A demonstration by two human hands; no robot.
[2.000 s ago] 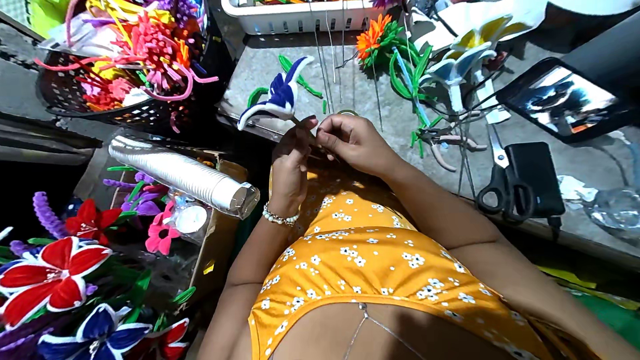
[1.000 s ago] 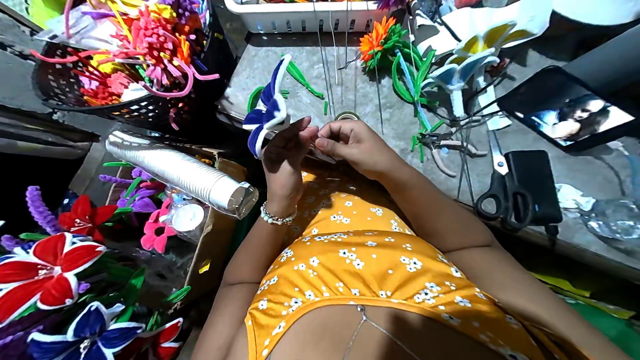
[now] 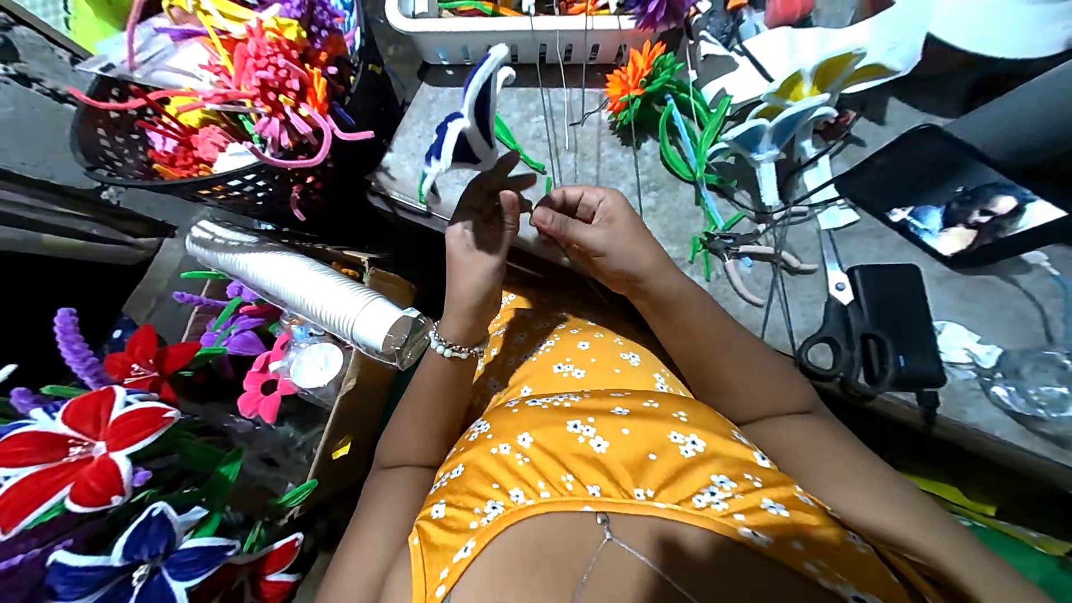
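Note:
A blue-and-white pipe-cleaner flower stands just above my left hand, whose fingers are partly spread at its base; shadow hides how they hold it. Close on the right, my right hand pinches thumb against forefinger on something thin, too small to make out. Green pipe-cleaner pieces lie beyond my hands. Thin wire stems reach up the table, beside an orange flower with green leaves. To the right are pliers and black-handled scissors.
A black basket of pipe cleaners stands upper left, a white basket at the top. Wrapped stacked paper cups lie over a cardboard box near finished flowers. A phone-like screen and black power bank lie right.
The blue-and-white flower has turned and risen from its slant of two seconds ago. My left fingers have spread more, while my right hand stays in its pinch.

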